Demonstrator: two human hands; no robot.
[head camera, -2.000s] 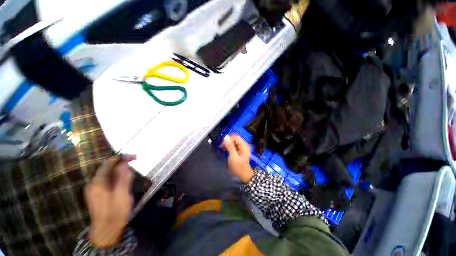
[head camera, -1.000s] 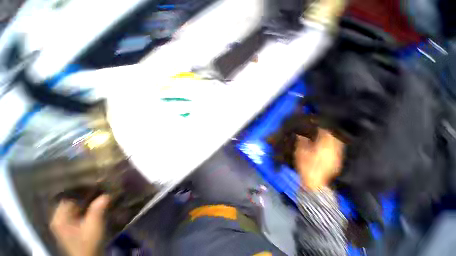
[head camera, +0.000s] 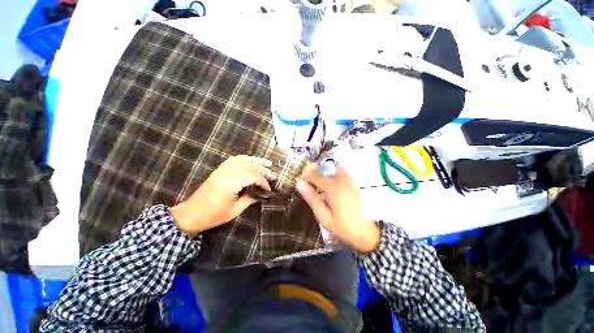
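Note:
A large dark brown plaid fabric panel (head camera: 176, 123) lies flat on the white machine table, left of and in front of the needle area. My left hand (head camera: 225, 192) rests on the panel with its fingertips on the cloth near a small dark piece (head camera: 277, 214) at the panel's right part. My right hand (head camera: 339, 205) is just right of it, thumb and fingertips together at the cloth edge below the needle area; whether they pinch the cloth is unclear. The white sewing machine head (head camera: 365, 84) stands behind my hands.
Scissors with green and yellow handles (head camera: 398, 170) lie right of my right hand. Slim black snips (head camera: 441, 168) and a black flat case (head camera: 485, 173) lie further right. Dark cloth (head camera: 531, 253) fills the lower right. More plaid cloth (head camera: 23, 175) hangs at the far left by blue crates.
The view has turned toward the machine and panel. My right hand has moved from over the crate of dark cloth to the panel below the needle, beside my left hand.

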